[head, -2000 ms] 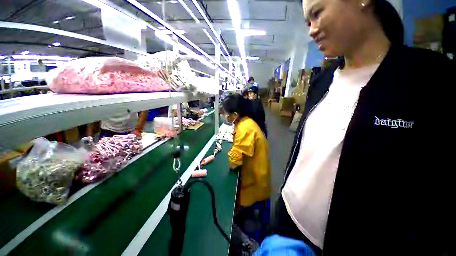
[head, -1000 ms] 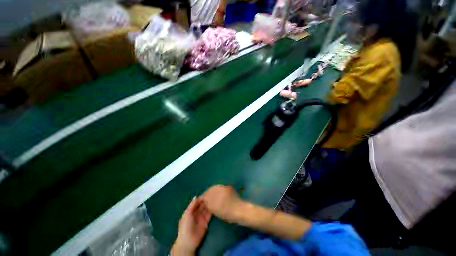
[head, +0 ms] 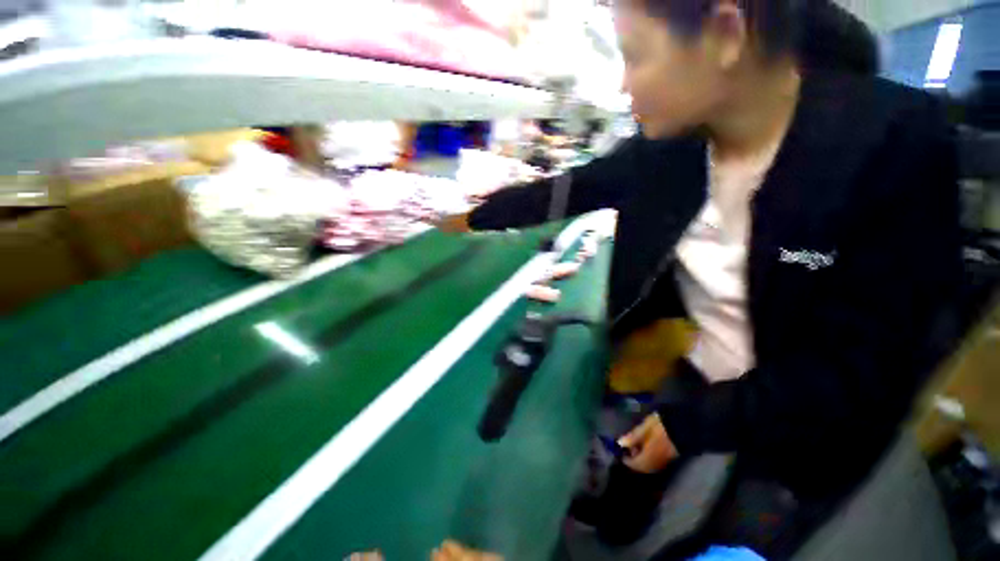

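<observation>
The black electric screwdriver [head: 513,378] hangs or rests over the green work surface [head: 439,482] in front of me; its tip points down and left, and nothing touches its body. My right hand [head: 463,551] shows only as blurred fingers at the bottom edge. My left hand [head: 365,556] is a small sliver just left of it, also cut off. Whether either hand holds anything is hidden. Small pink pieces [head: 543,292] lie farther up the line, blurred.
A person in a black jacket [head: 877,252] stands close on the right, one arm stretched across the line towards the pink-and-white heap [head: 378,208]. A clear bag of cream parts [head: 263,214] and cartons [head: 126,225] lie across the belt. A shelf [head: 274,82] hangs overhead.
The view has swung up and right, leaving my hands mostly below the edge. The person in black now reaches across the line, largely covering the worker in yellow. The clear bag at lower left is out of view.
</observation>
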